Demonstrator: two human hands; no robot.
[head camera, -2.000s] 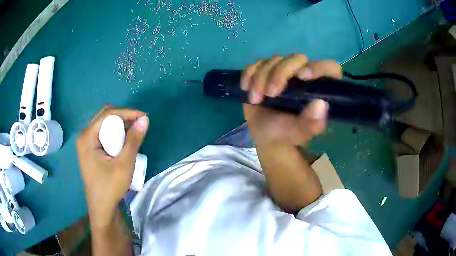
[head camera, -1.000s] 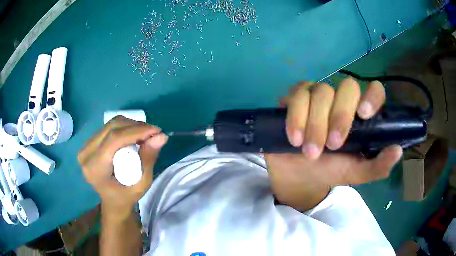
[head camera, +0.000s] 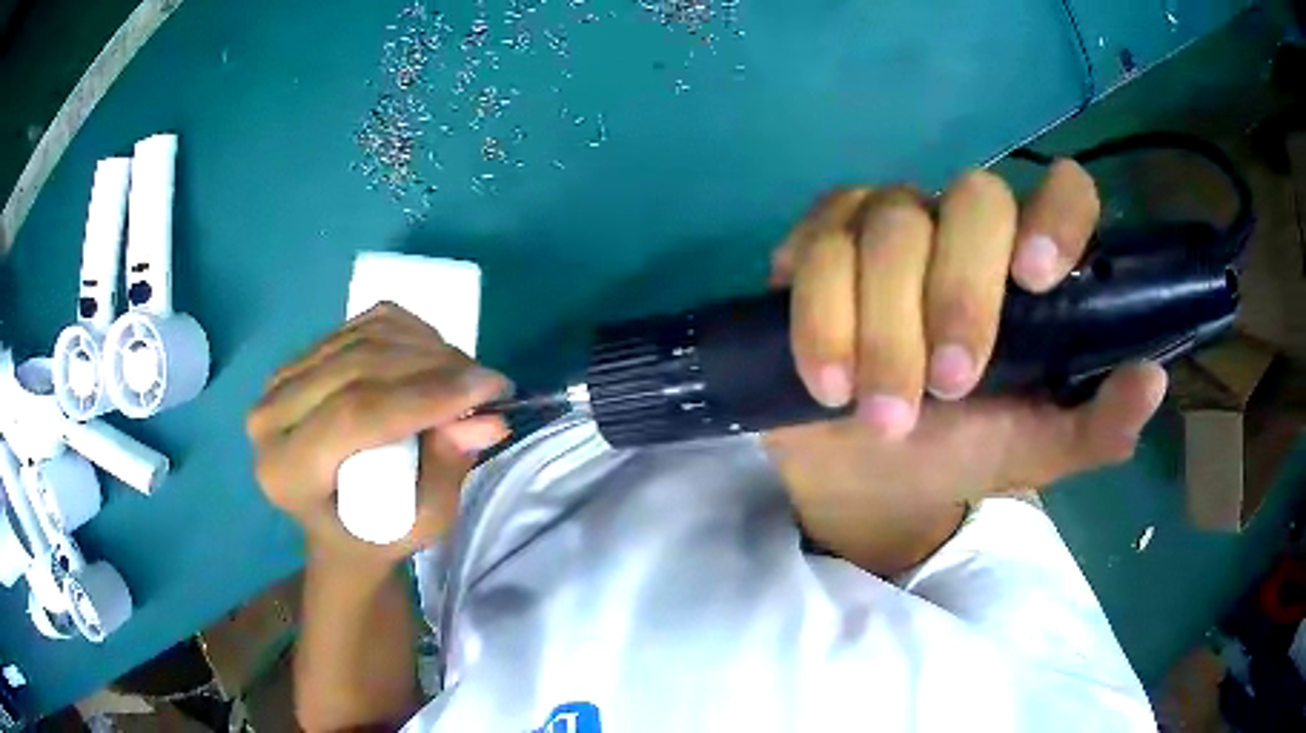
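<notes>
My left hand is closed around a white handheld unit. Its wider part shows beyond the fist and its rounded end below the fingers. My right hand is wrapped around a black electric screwdriver, which lies level and points left. The thin dark bit reaches the thumb and fingertip of my left hand, at the unit. The bit's tip and any screw there are hidden by the fingers.
White units with ring-shaped heads lie at the left on the green-blue bench. Loose screws are scattered at the top. A black cord runs from the screwdriver's rear. A cardboard box stands at the right.
The screwdriver came from farther off to my left hand, and its bit now reaches the unit. The unit has turned in my left hand, showing more of its wide part above the fist.
</notes>
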